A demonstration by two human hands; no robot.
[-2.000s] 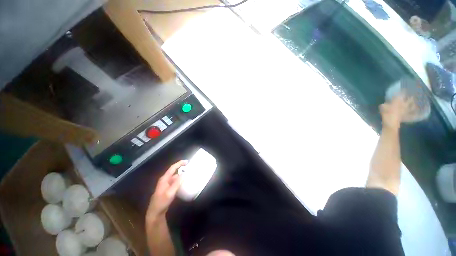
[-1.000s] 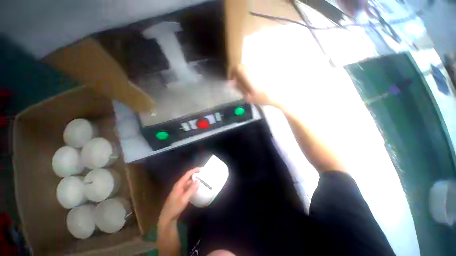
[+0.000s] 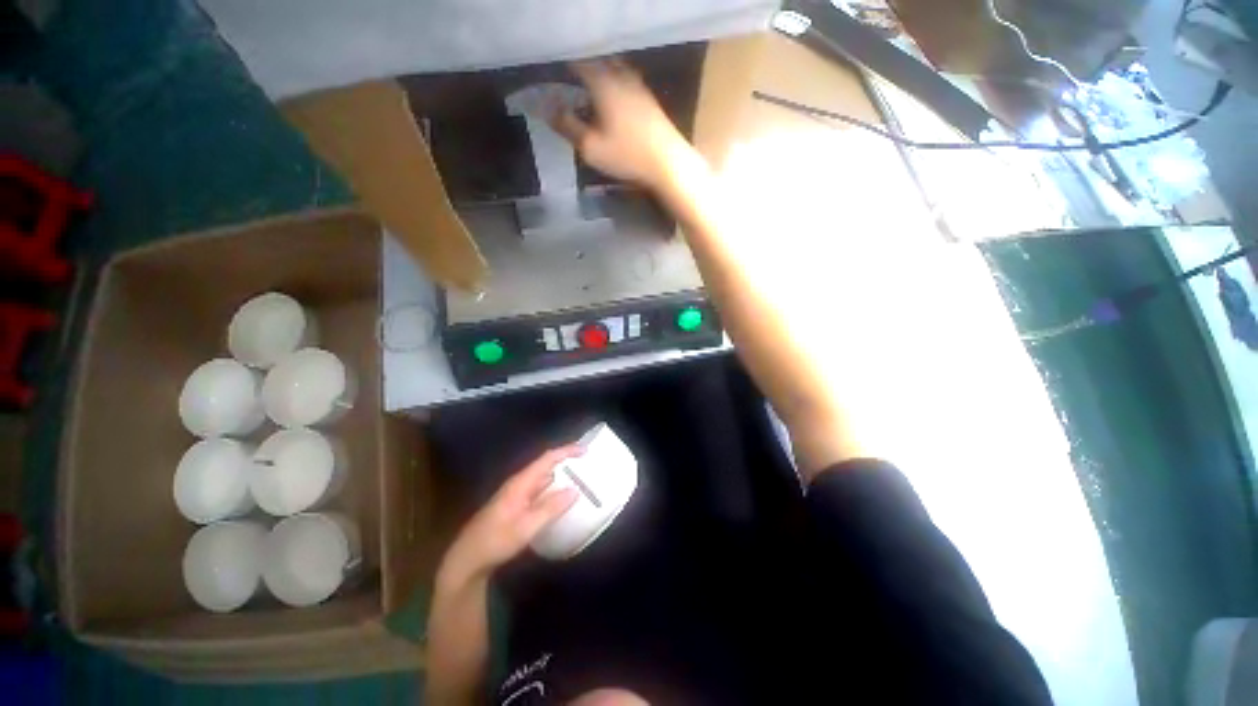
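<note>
My left hand (image 3: 513, 521) holds a white plastic housing (image 3: 591, 499) in front of my dark clothing, below the machine's front panel. A dark narrow slot shows on the housing's side. My right hand (image 3: 615, 124) reaches into the machine's dark recess, beside the top of the pale upright (image 3: 556, 163). Its fingers are partly spread; whether they touch the upright or hold something small, I cannot tell. A faint clear ring (image 3: 408, 328) lies on the pale ledge left of the panel.
An open carton (image 3: 126, 455) at the left holds several white cups (image 3: 221, 483). The front panel has green buttons (image 3: 490, 353) and a red button (image 3: 593, 337). Cardboard guards (image 3: 393, 179) flank the recess. A glaring white bench (image 3: 883, 359) and green belt (image 3: 1104, 359) lie right.
My right hand has moved from the belt, past the machine's right edge, into the recess. My left hand still holds the housing. The view has turned toward the machine and carton.
</note>
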